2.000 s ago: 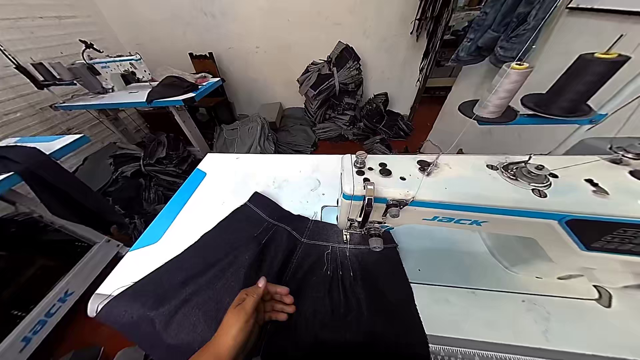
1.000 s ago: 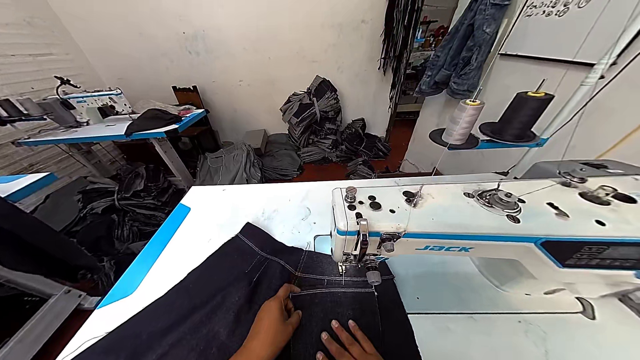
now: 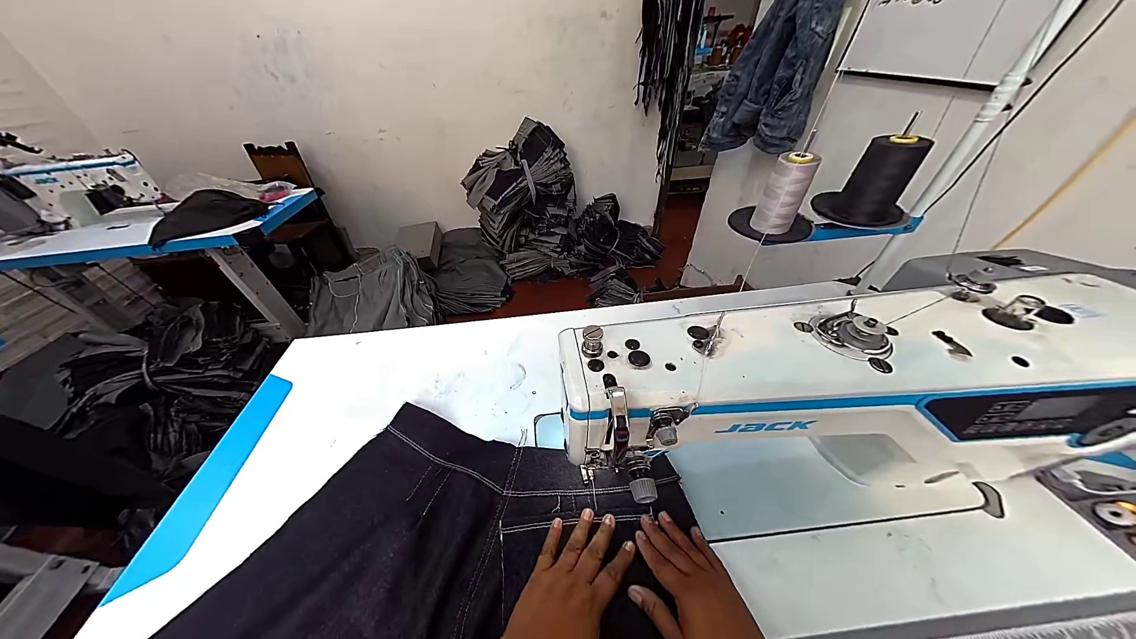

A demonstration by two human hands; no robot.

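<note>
Dark denim trousers point(image 3: 399, 532) with pale stitching lie across the sewing table, their waistband under the needle area of a white Jack sewing machine point(image 3: 763, 382). My left hand point(image 3: 572, 572) rests palm down on the denim just below the presser foot point(image 3: 587, 475), fingers spread. Beside it, to the right, my right hand point(image 3: 688, 572) also presses flat on the cloth, fingers apart. Neither hand grips anything. Loose thread ends show at the waistband. Whether the needle is in the cloth cannot be told.
A grey thread cone point(image 3: 786, 193) and a black thread cone point(image 3: 886, 177) stand on a holder behind the machine. Bundled dark cloth pieces point(image 3: 524, 186) are heaped by the wall. At the left is a second sewing table point(image 3: 204, 232). The near table has a blue edge point(image 3: 209, 488).
My right hand, out of sight two seconds ago, came in one second ago and now lies farther up the cloth. My left hand has moved right and flattened beside it.
</note>
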